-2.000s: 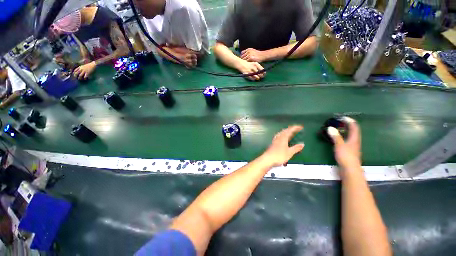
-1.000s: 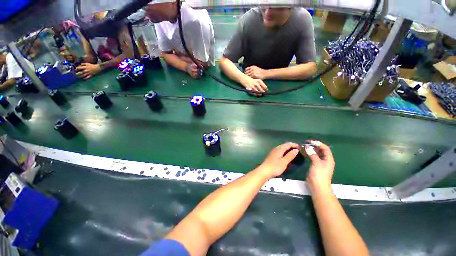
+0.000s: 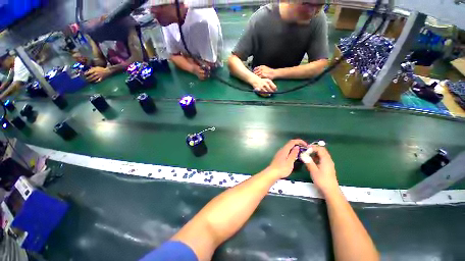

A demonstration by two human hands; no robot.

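My left hand and my right hand hold a small black electronic unit between them over the green conveyor belt. My fingers hide most of the unit. A pale lead wire with a round end sticks out above my right hand. White covers show on my right fingertips. Another black unit with a lead wire stands on the belt to the left of my hands. A unit with a purple-white glowing top stands farther back.
A white rail with dark dots runs along the near side. A black unit is at the right beside a metal post. More units lie at left. A carton of wire parts, seated workers and a hanging black cable are beyond.
My hands have come together around the unit, which the right hand alone touched at first. The belt units have shifted left. Another unit now shows at the right edge.
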